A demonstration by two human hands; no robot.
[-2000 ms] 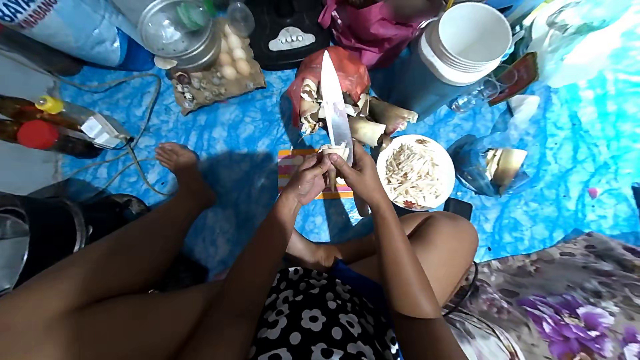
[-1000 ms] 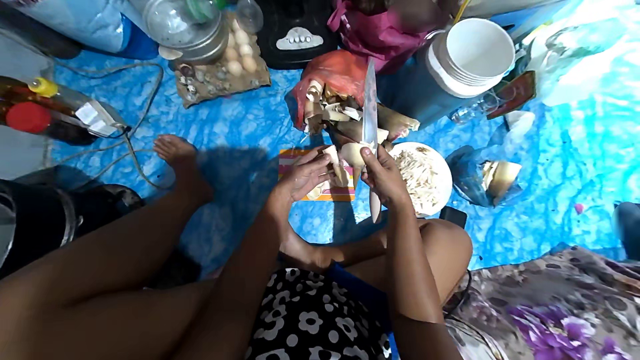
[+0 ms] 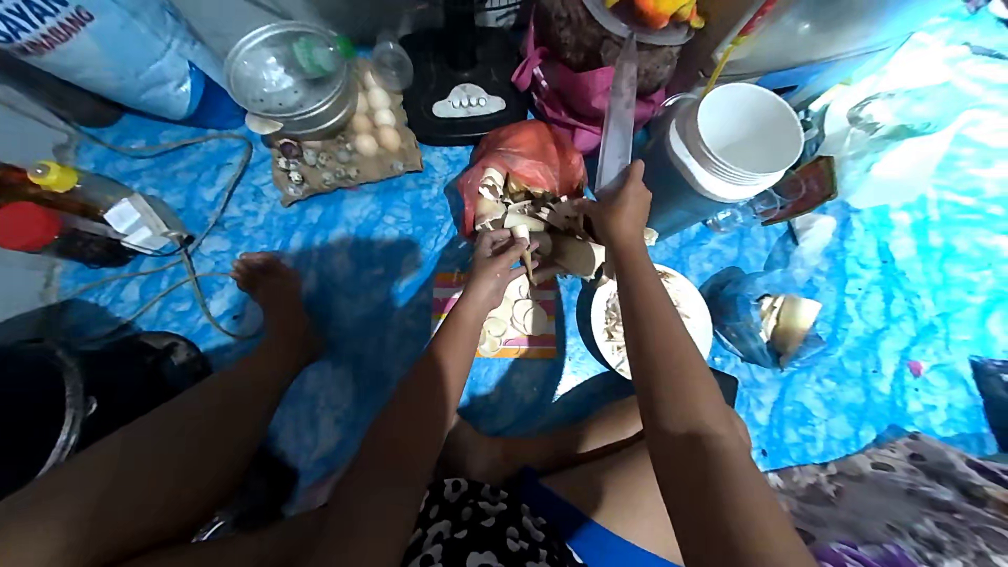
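My left hand (image 3: 498,264) holds a small pale piece (image 3: 521,234), perhaps bamboo shoot, over the striped cutting board (image 3: 535,346). Several thin round slices (image 3: 524,313) lie on that board. The large knife (image 3: 619,114) is in my right hand (image 3: 624,206), its blade pointing away from me. My right fingers reach toward the peelings (image 3: 543,209) at the mouth of a red plastic bag (image 3: 535,153). A thick cut stalk (image 3: 573,256) lies just below them. Beneath my right forearm is a white bowl (image 3: 697,307) of pale shreds, partly hidden.
Eggs (image 3: 378,118) sit on a carton beside a metal pot (image 3: 291,79). A black scale (image 3: 465,110) stands at the back. Stacked white buckets (image 3: 748,130) are at the back right, a bagged stalk piece (image 3: 787,324) nearer. Bottles (image 3: 87,213) and a cord (image 3: 197,283) lie left, on blue sheeting.
My right hand has moved forward with the knife, away from my left hand, to the red bag. Slices on the board now show plainly. The view has shifted slightly.
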